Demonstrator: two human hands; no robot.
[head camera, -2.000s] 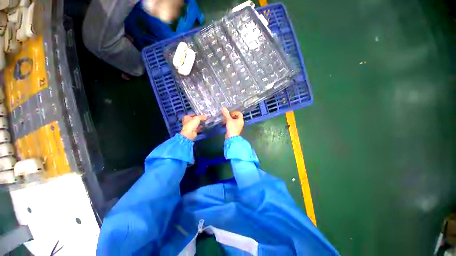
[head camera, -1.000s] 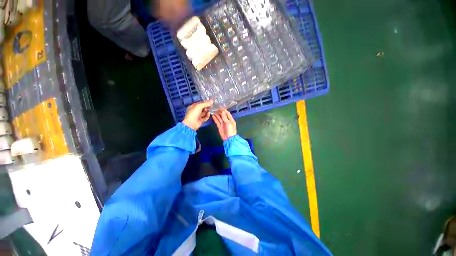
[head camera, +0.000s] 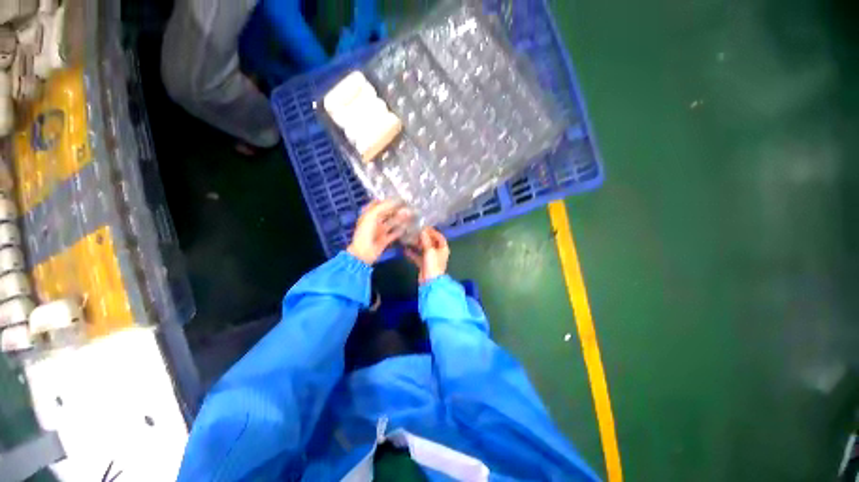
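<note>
A large clear blister tray (head camera: 471, 104) lies tilted on a blue slatted crate (head camera: 527, 202). A few cream-white housings (head camera: 363, 115) sit in a short row in its left part. My left hand (head camera: 379, 229) is at the tray's near corner, its fingers on the clear plastic. My right hand (head camera: 430, 252) is just right of it, fingers bent at the same corner. The fingertips are blurred.
At the left, a bench holds rows of cream-white housings (head camera: 14, 282), yellow sheets (head camera: 89, 282) under clear trays, and a white board (head camera: 113, 395) with dark spots. A person in grey trousers (head camera: 202, 66) is beyond the crate. A yellow line (head camera: 584, 329) crosses the green floor.
More housings now sit in the tray than two seconds ago. My hands have shifted and bent around the tray's near corner. The other person's blue sleeves have drawn back from the tray since one second ago.
</note>
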